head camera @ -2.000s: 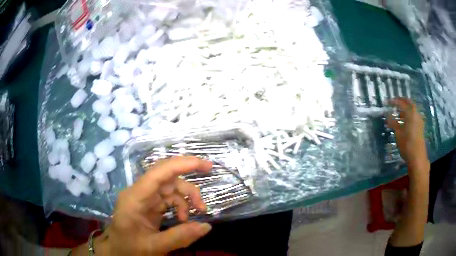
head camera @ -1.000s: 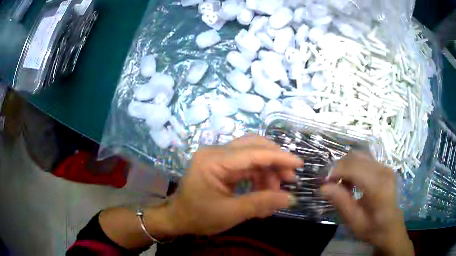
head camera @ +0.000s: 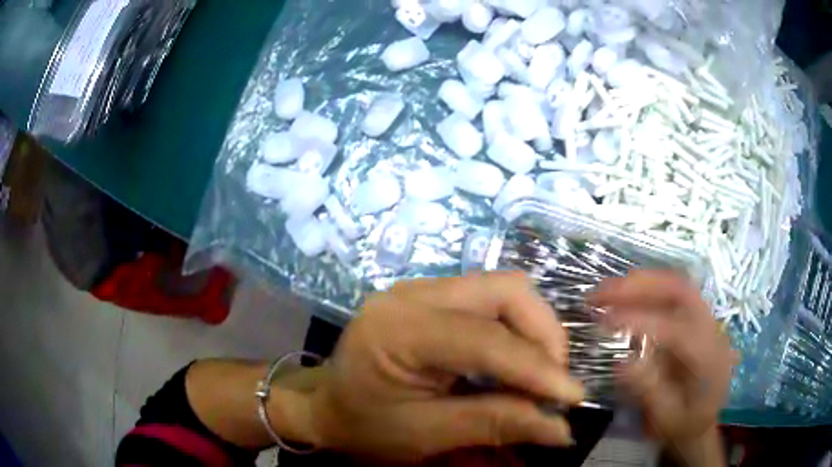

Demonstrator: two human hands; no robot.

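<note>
The clear parts tray (head camera: 538, 212) holds a heap of thin silvery metal shafts (head camera: 584, 260) near the bench's front edge. My left hand (head camera: 456, 356), with a bracelet on the wrist, is over the tray's left front part. Its thumb and fingertips are close together; whether a shaft is between them cannot be made out. My right hand (head camera: 680, 351) is blurred over the tray's right part, fingers bent towards the shafts; what it holds cannot be told. White plastic caps (head camera: 461, 132) lie beyond the tray to the left, white plastic sleeves (head camera: 680, 169) beyond it to the right.
The loose parts lie on a large crinkled clear plastic bag (head camera: 246, 196) on the green bench (head camera: 196, 119). Clear boxes with dark metal parts and white paper (head camera: 82, 55) lie at the upper left. Slim silvery parts (head camera: 807, 310) are at the right edge. A red object (head camera: 169, 287) is below the bench.
The view has swung left since the earliest frame. My right hand has come from the right-hand tray to the shaft tray. My left thumb and fingertips, earlier apart, have come close together.
</note>
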